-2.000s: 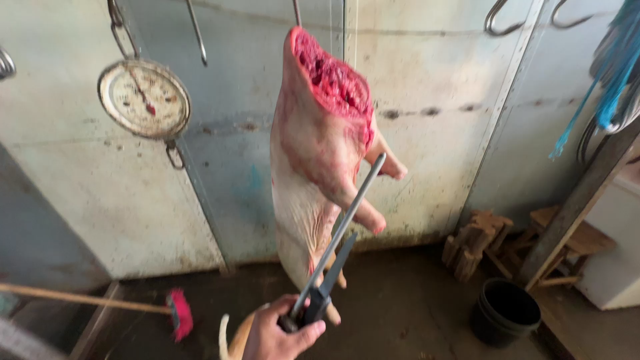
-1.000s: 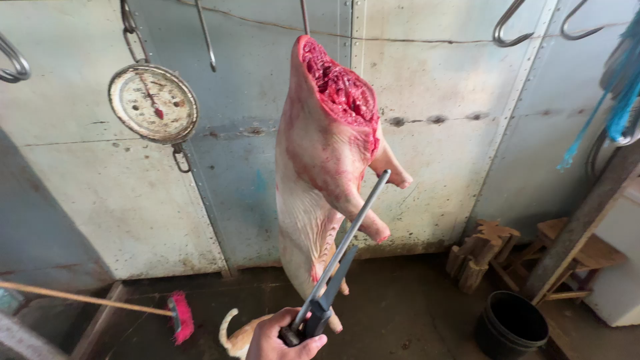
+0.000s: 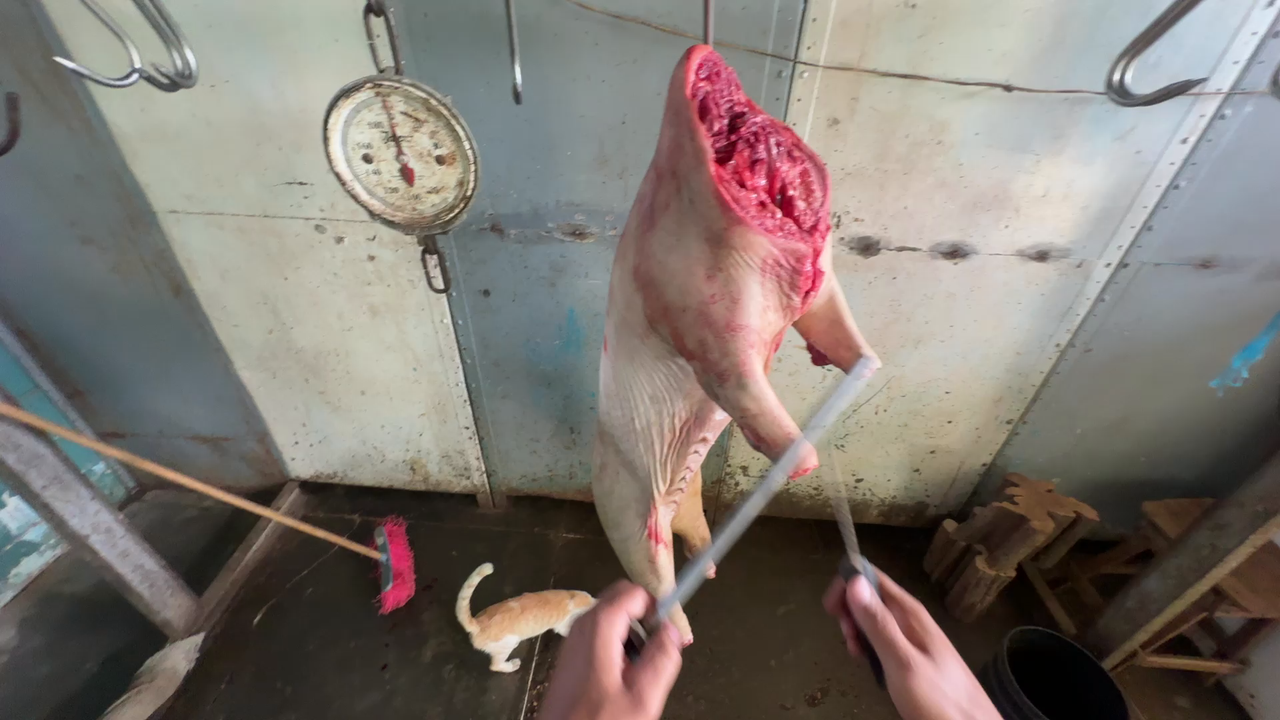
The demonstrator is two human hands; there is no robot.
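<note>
My left hand (image 3: 615,660) grips the handle of a sharpening steel (image 3: 760,495), whose rod slants up and right in front of the carcass. To its right, my right hand (image 3: 895,640) is closed on the dark handle of a knife (image 3: 845,510); the blade is motion-blurred, points upward and lies right of the rod. Whether blade and rod touch, I cannot tell. Beyond both tools a headless pig carcass (image 3: 690,300) hangs from a metal hook, its raw red cut face at the top and its legs toward the right and bottom.
A round hanging scale (image 3: 402,155) and metal hooks (image 3: 1150,60) hang before the metal wall. On the floor are an orange and white cat (image 3: 525,620), a pink-bristled broom (image 3: 395,565), a black bucket (image 3: 1055,680), a cut wooden stump (image 3: 1010,540) and a wooden stool (image 3: 1210,560).
My right hand has come into view holding the knife, which earlier lay alongside the steel near the one visible hand. More of the cat shows now.
</note>
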